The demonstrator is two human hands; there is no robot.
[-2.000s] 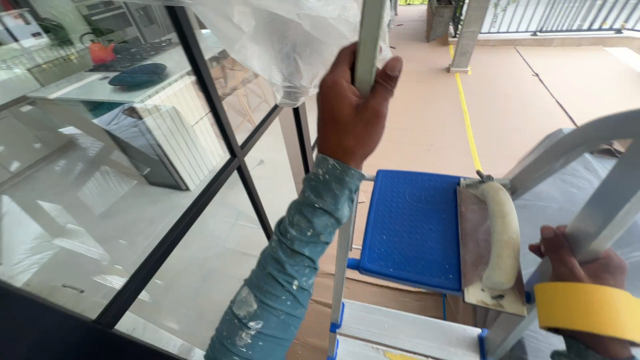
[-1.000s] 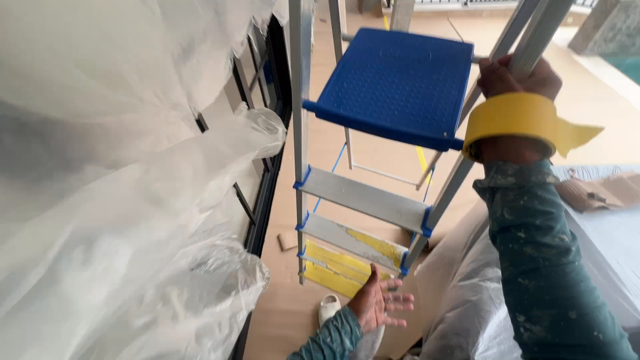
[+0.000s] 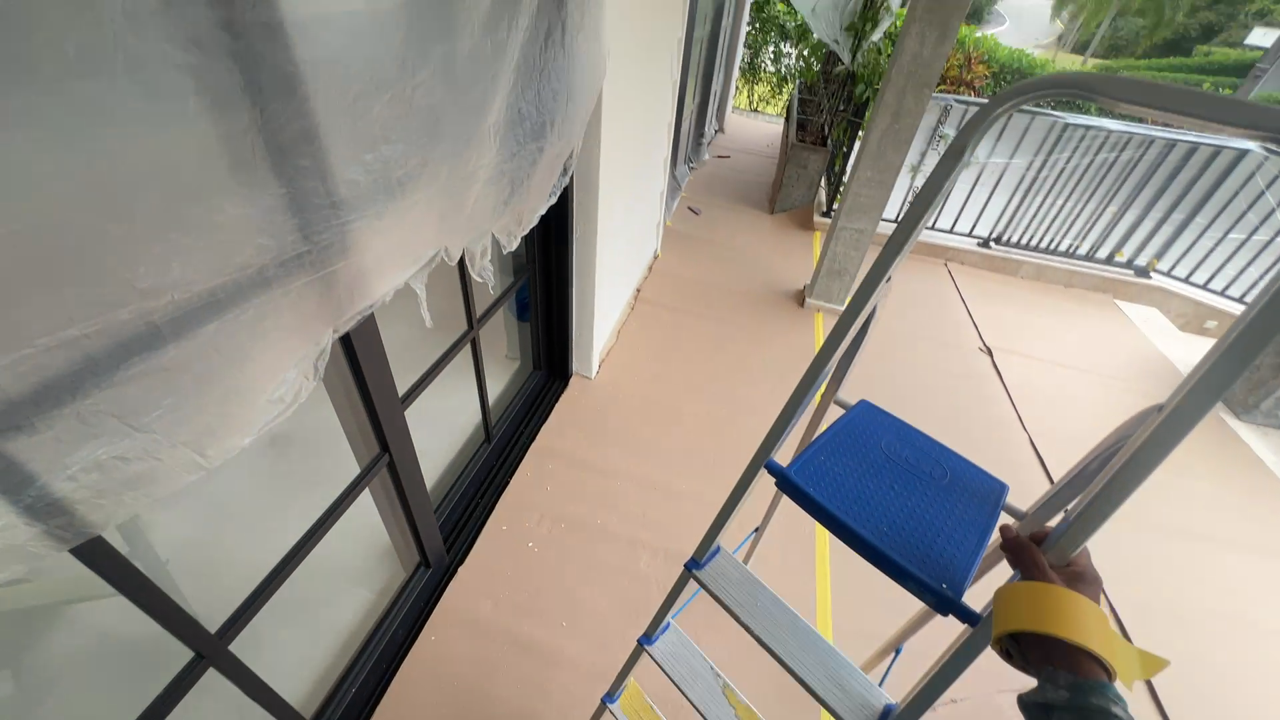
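Note:
My right hand [image 3: 1060, 562], at the lower right, grips the side rail of an aluminium stepladder [image 3: 800, 430]. A roll of yellow masking tape [image 3: 1055, 625] hangs around my right wrist, its loose end sticking out. Just left of that hand is the ladder's blue plastic platform [image 3: 895, 500], bare on top. Grey metal steps [image 3: 790, 635] with blue end caps run down below it. My left hand is out of view. Translucent plastic sheeting [image 3: 300, 200] with a ragged lower edge hangs over the black-framed glass doors [image 3: 390, 430] at the left.
Brown protective covering [image 3: 560, 530] lies on the floor, with a strip of yellow tape [image 3: 823, 580] along it. A slanting-looking concrete column [image 3: 880, 160], a planter [image 3: 800, 175] and a metal railing [image 3: 1090, 190] stand beyond the ladder. A dark line crosses the floor at right.
The putty knife seen on the platform two seconds ago no longer lies there. My left hand, low beside the steps one second ago, has left view. My right hand still holds the rail. The view has swung.

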